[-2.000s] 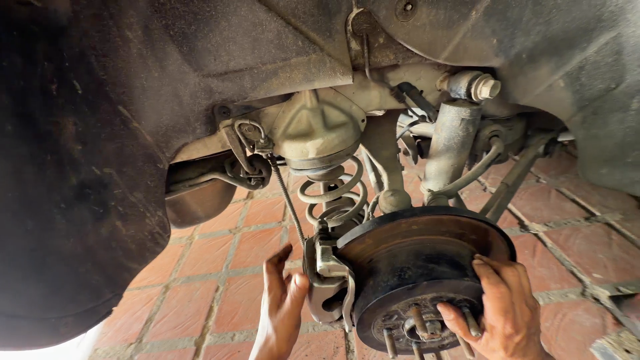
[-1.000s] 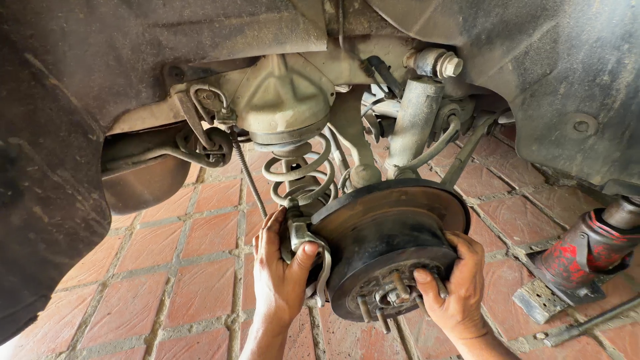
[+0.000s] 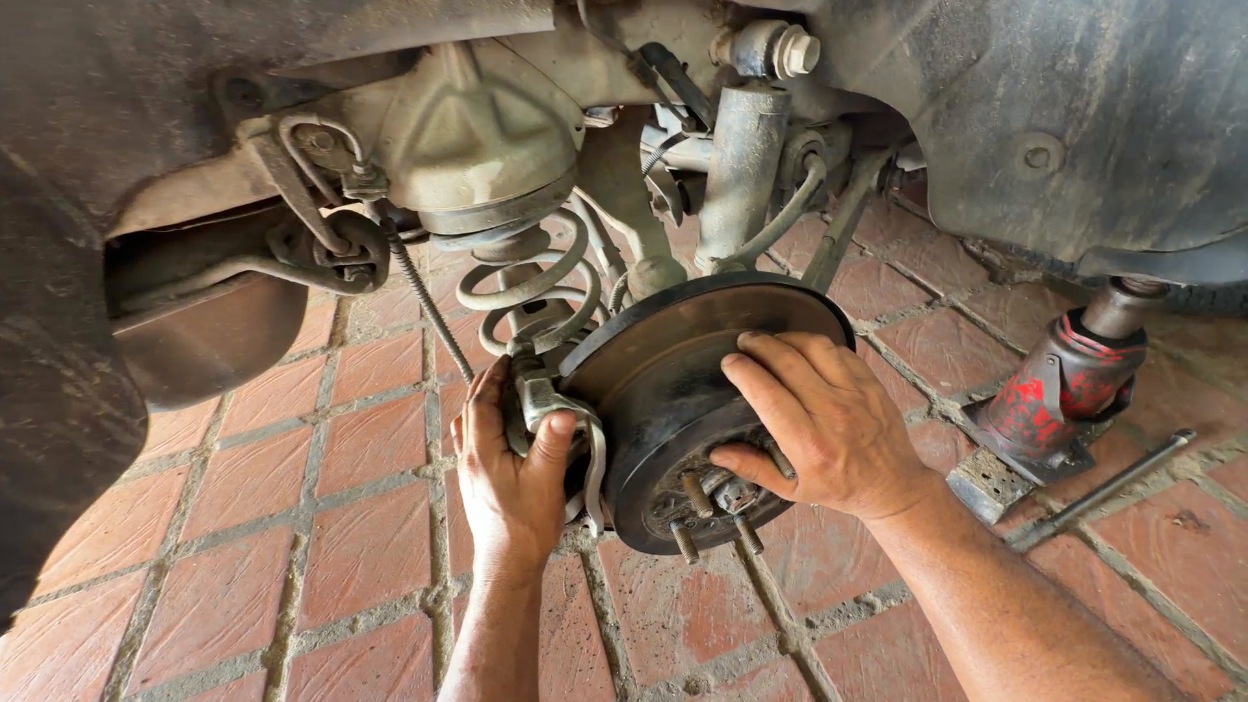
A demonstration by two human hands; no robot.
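Observation:
My left hand (image 3: 512, 478) is closed around the brake caliper (image 3: 546, 400), thumb at its front and fingers behind it. The caliper sits at the left edge of the brake disc (image 3: 673, 351), which has a raised hub and several wheel studs (image 3: 697, 494). On the disc's hub lies my right hand (image 3: 824, 424), fingers spread over the upper right and thumb near a stud; it grips nothing that I can see. A coil spring (image 3: 541, 283) stands behind the caliper, and a shock absorber (image 3: 743, 175) rises behind the disc.
A red and black bottle jack (image 3: 1063, 390) stands at the right on a metal block (image 3: 990, 485), with a metal rod (image 3: 1102, 492) on the brick floor (image 3: 370, 575) beside it. The wheel arch liner (image 3: 1082, 127) hangs above. A brake hose or cable (image 3: 426, 292) runs down to the caliper.
My left hand has closed around the caliper from beside it. My right hand has moved from the disc's right edge up onto its hub face. The view has shifted, bringing the jack in.

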